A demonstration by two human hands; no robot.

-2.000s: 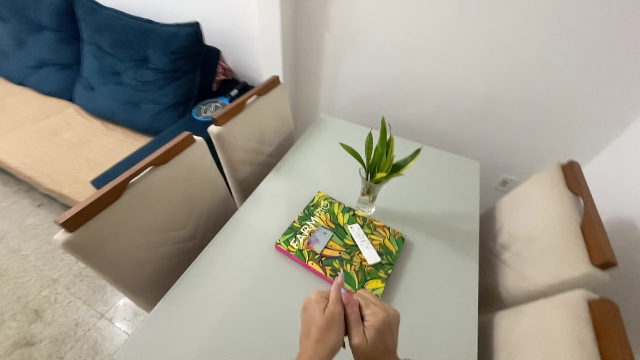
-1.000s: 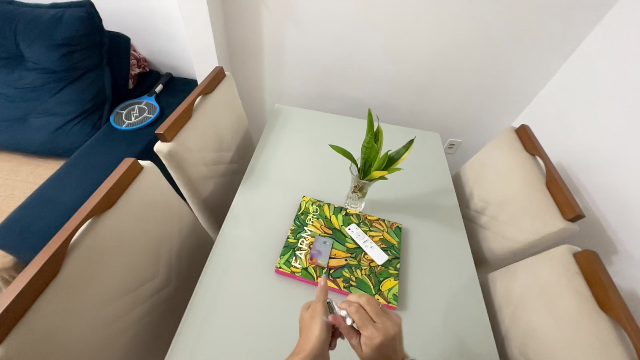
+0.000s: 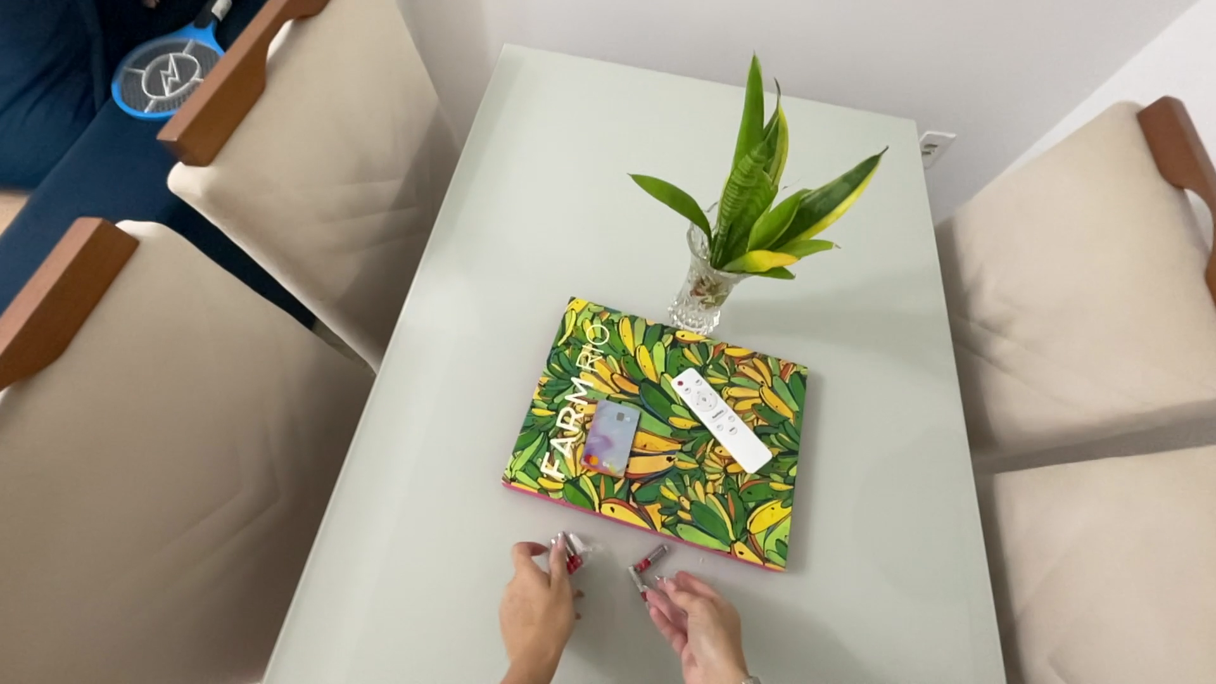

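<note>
Low on the pale table (image 3: 427, 380), my left hand (image 3: 539, 603) grips small silver-and-red batteries (image 3: 571, 551) with some clear plastic between thumb and fingers. My right hand (image 3: 698, 622) is partly curled beside two more silver-and-red batteries (image 3: 650, 559); its fingers are at the lower one, and whether they grip it I cannot tell. Just beyond the hands lies a large book (image 3: 703, 503) with a green and yellow banana pattern. On it rest a bank card (image 3: 612, 438) at the left and a slim white remote control (image 3: 722, 421) at the right.
A cut-glass vase (image 3: 701, 294) with green leaves (image 3: 755, 204) stands behind the book. Beige chairs flank the table, two at the left (image 3: 323, 180) and two at the right (image 3: 1083, 304). A blue electric fly swatter (image 3: 169, 76) lies on the dark blue sofa (image 3: 85, 180). A wall socket (image 3: 936, 147) is behind.
My hands were close together near the book's lower edge and have moved apart. Two batteries now show on the table between them. The view has come closer to the table.
</note>
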